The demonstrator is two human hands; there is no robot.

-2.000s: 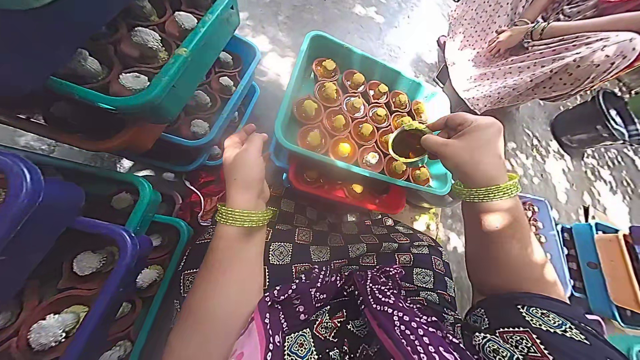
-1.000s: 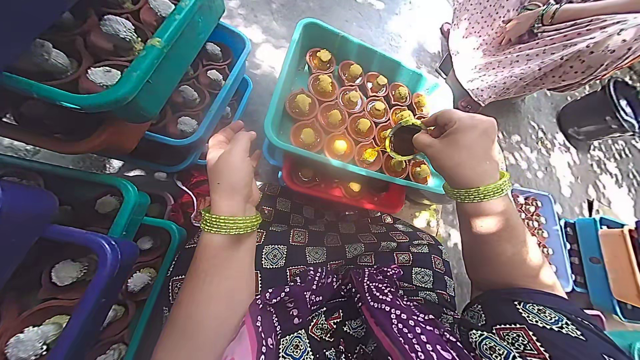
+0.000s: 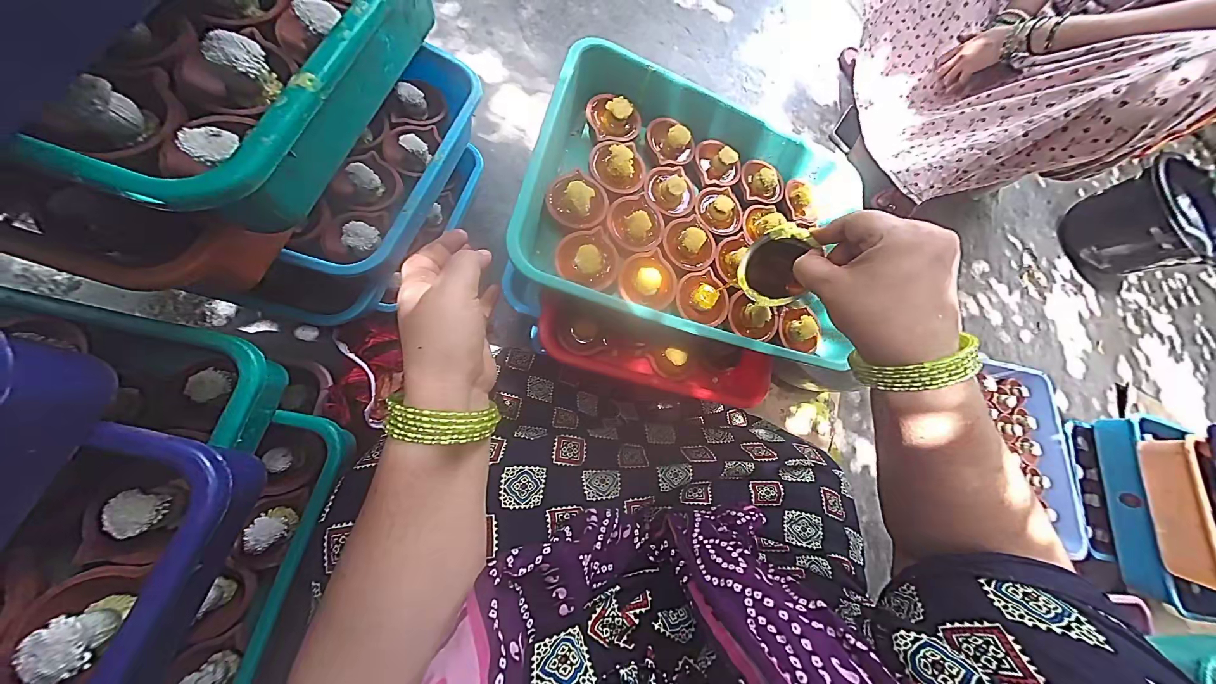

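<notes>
My right hand (image 3: 883,275) grips a small round cup (image 3: 774,269) with a yellow-crusted rim and dark liquid inside. It is tilted over the right part of a teal plastic tray (image 3: 534,204), where a thin yellow stream seems to run from its left edge toward a clay cup (image 3: 704,296). Rows of small clay cups (image 3: 689,243) with yellow lumps and amber liquid stand in this tray. My left hand (image 3: 445,313) is raised left of the tray with its fingers loosely apart and nothing in it. The teal tray rests above a red tray (image 3: 655,366) that also has clay cups.
Stacked green (image 3: 285,142), blue (image 3: 465,85) and purple trays (image 3: 190,456) with clay cups and whitish lumps stand at left. Another person (image 3: 1026,85) sits at upper right, near a black bucket (image 3: 1135,223). More trays (image 3: 1073,475) lie at right.
The small cup in my right hand has gone from over the tray's right side to a little lower and tilted left. My left hand's fingers have opened somewhat.
</notes>
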